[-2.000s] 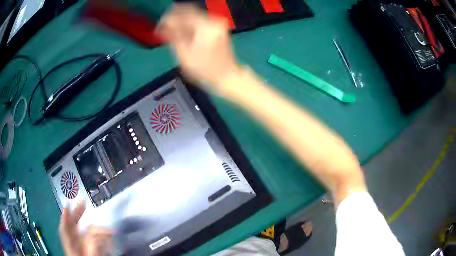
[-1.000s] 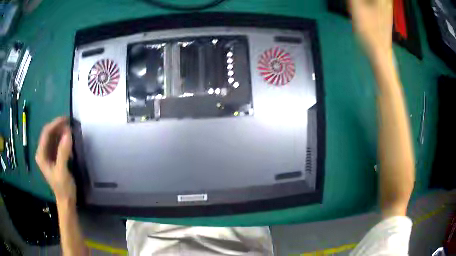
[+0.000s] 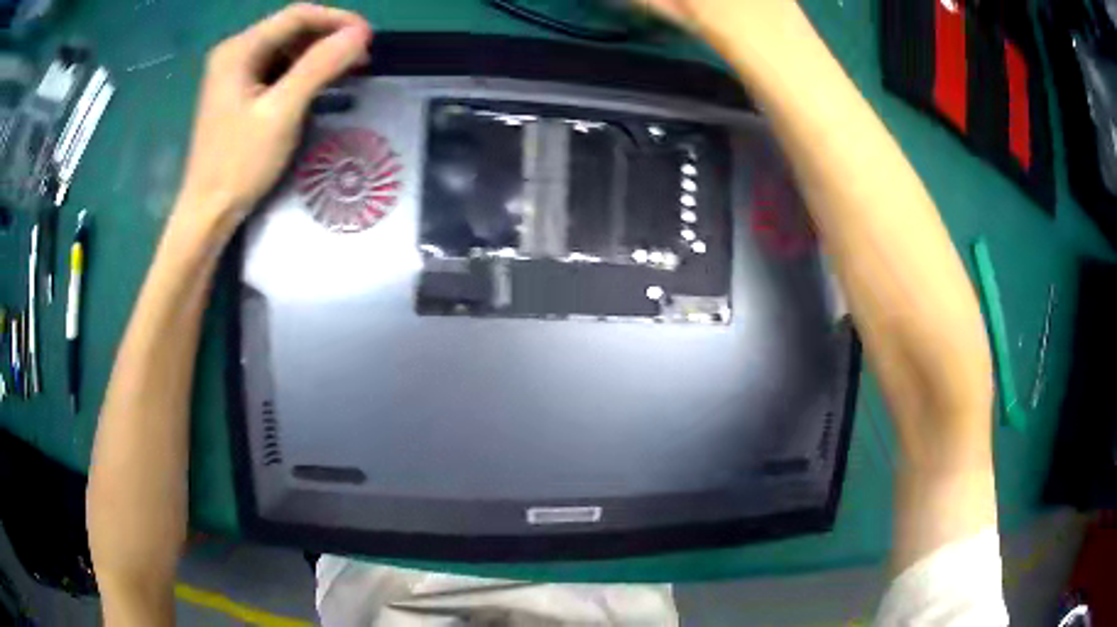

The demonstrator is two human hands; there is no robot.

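The laptop (image 3: 539, 404) lies upside down on the black pad (image 3: 539, 541), its grey cover facing up. Its open component bay (image 3: 576, 208) shows dark parts and light round dots. Two red-lined fan grilles flank the bay; my right forearm partly covers the right one. My left hand (image 3: 272, 98) is at the laptop's upper left corner, thumb and fingers curved and apart, with nothing seen in it. My right arm reaches over the laptop's right side; my right hand (image 3: 686, 10) is blurred and cut off by the top edge, so its fingers are hidden.
On the green mat, a green strip (image 3: 997, 331) and thin tweezers (image 3: 1044, 349) lie right. A black and red item (image 3: 968, 86) is at the upper right. Several thin tools, one a yellow-black one (image 3: 76, 294), lie left. A black cable (image 3: 564, 22) is at the top.
My left hand has moved from the laptop's left side to its upper left corner. My right hand has moved left, over the top edge. The view has shifted, and the laptop appears further right.
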